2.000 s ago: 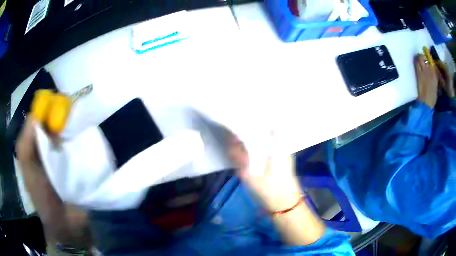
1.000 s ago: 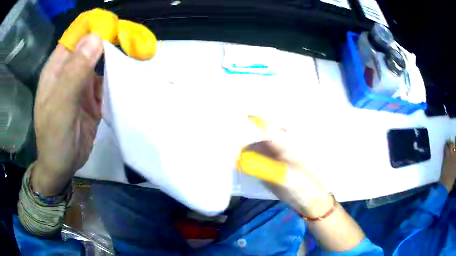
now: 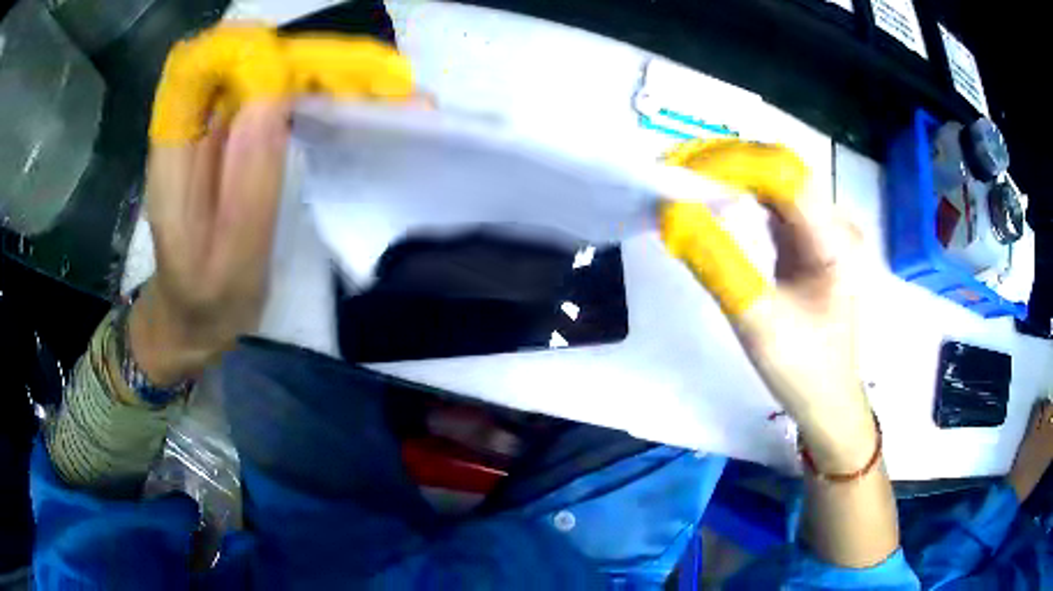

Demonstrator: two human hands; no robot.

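Observation:
A white cloth [image 3: 462, 173] is stretched between my two hands, blurred by motion. My left hand [image 3: 225, 196], with yellow finger cots, grips its left end. My right hand [image 3: 797, 266], also with yellow finger cots, grips its right end. A black glossy smartphone [image 3: 485, 318] lies on the white mat below the cloth, which hides part of its upper side. White marks show at the phone's right end.
A white packet with turquoise stripes [image 3: 704, 102] lies behind. A blue basket [image 3: 924, 248] with bottles stands at right. Another smartphone [image 3: 972, 384] lies near a neighbour's hand [image 3: 1033, 444]. Black trays with white labels [image 3: 898, 23] are at the back. Crinkled clear plastic [image 3: 202, 468] is at lower left.
The cloth was hanging low and is now raised and stretched between both hands. My right hand has moved up and right. The smartphone beneath has come into view, and the view has shifted.

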